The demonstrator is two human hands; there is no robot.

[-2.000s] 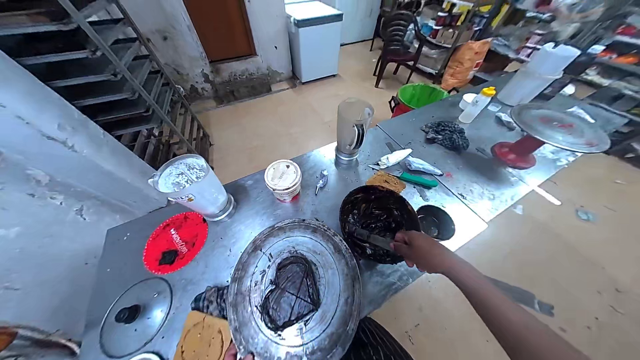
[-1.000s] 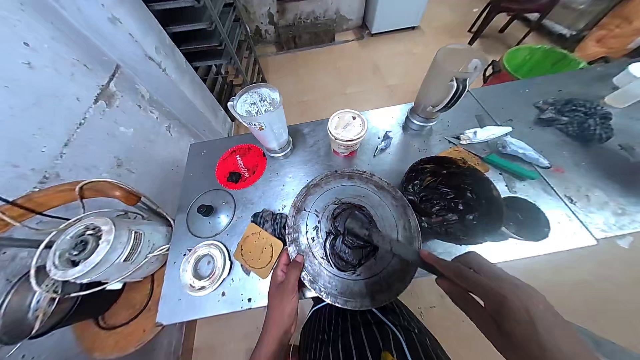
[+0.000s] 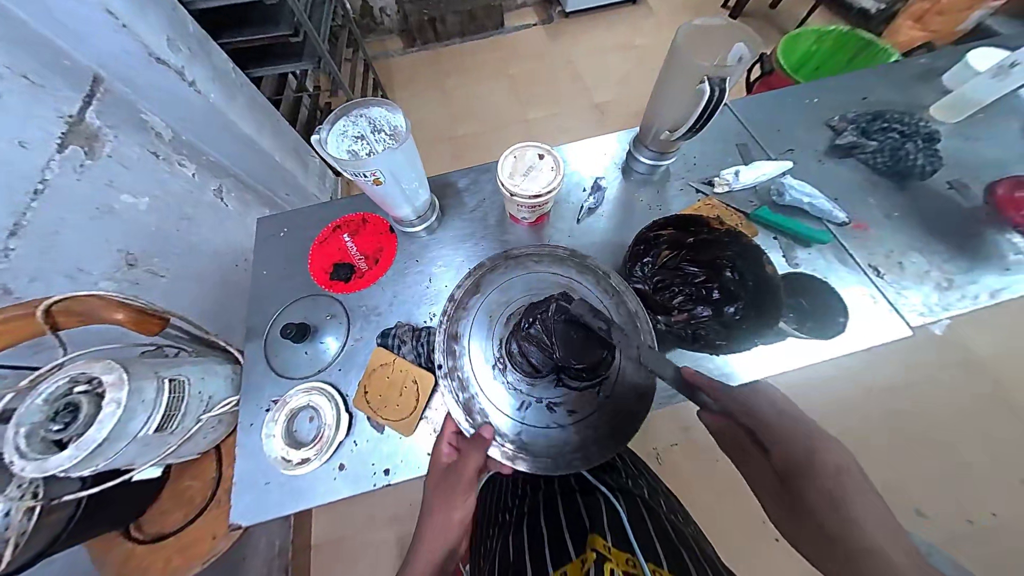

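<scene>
My left hand (image 3: 466, 452) grips the near-left rim of a round metal turntable (image 3: 552, 436), thumb on its top. Glossy dark brown chocolate, heart-like in outline, lies as a mound (image 3: 552, 340) at the turntable's middle. In my right hand (image 3: 740, 408) is the handle of a spatula (image 3: 640, 352), its dark-coated blade lying on the right side of the mound. Just right of the turntable stands a wide bowl (image 3: 704, 284) of the same dark mixture, with a dark round pan or lid (image 3: 812, 306) beside it.
Behind stand a white-coated jug (image 3: 384, 160), a lidded tub (image 3: 530, 184) and a blender jar (image 3: 688, 96). At left lie a red disc (image 3: 354, 248), a glass lid (image 3: 306, 336), a metal ring (image 3: 306, 428) and a tan square board (image 3: 394, 390). A green-handled knife (image 3: 790, 225) lies beyond the bowl.
My right hand has moved the spatula from the bowl to the turntable. The open heart outline seen earlier is now covered by a fuller chocolate mound. The view has shifted to the left.
</scene>
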